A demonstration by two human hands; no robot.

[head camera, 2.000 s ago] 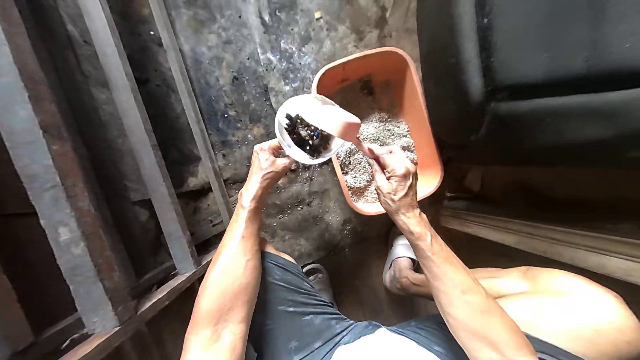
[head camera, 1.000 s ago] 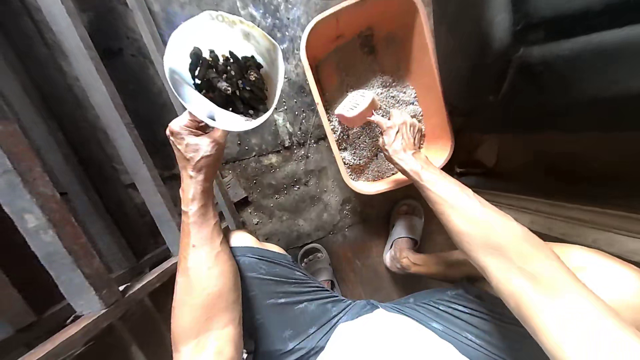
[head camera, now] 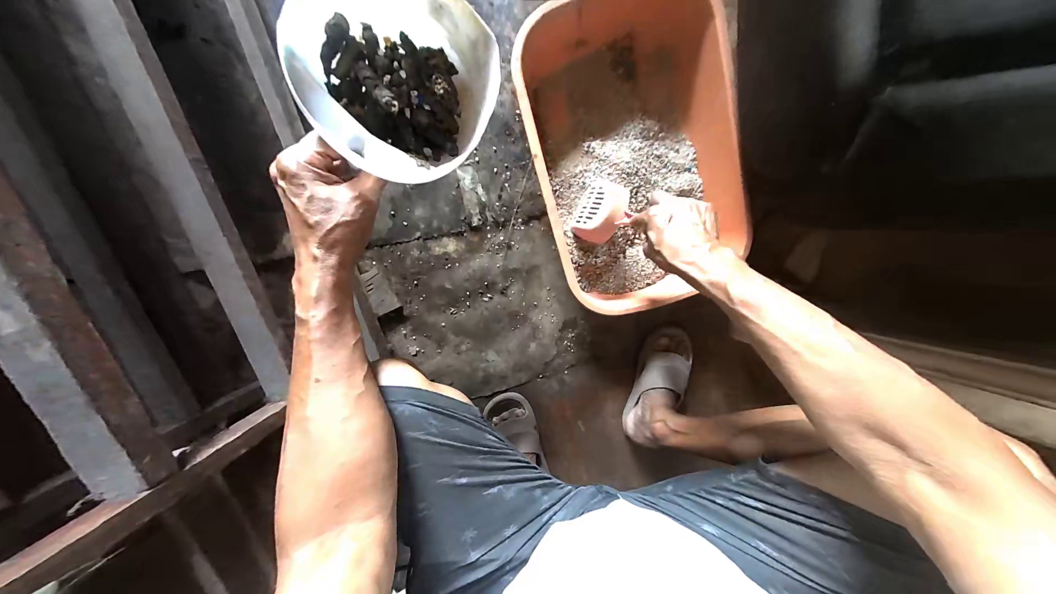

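Observation:
My left hand (head camera: 326, 194) grips the near rim or handle of a white plastic container (head camera: 483, 91), raised at the upper left. Dark clumps of cat waste (head camera: 396, 91) with bits of litter lie inside it. My right hand (head camera: 681, 231) is closed on the handle of a pink slotted litter scoop (head camera: 601, 212). The scoop's head rests at the surface of the grainy grey litter (head camera: 639, 161), which covers the near part of an orange plastic litter tray (head camera: 733, 124). How the left fingers wrap the container is partly hidden.
Litter grains lie scattered on the worn grey floor (head camera: 487, 313) left of the tray. Metal bars (head camera: 190, 173) on a rail (head camera: 140, 503) stand at the left. A dark padded piece of furniture (head camera: 965, 124) is at the right. My sandalled feet (head camera: 660, 375) are below the tray.
Two seconds ago the scoop was over the white container; now it is down at the litter in the tray. The container has moved left, away from the tray, and is held higher.

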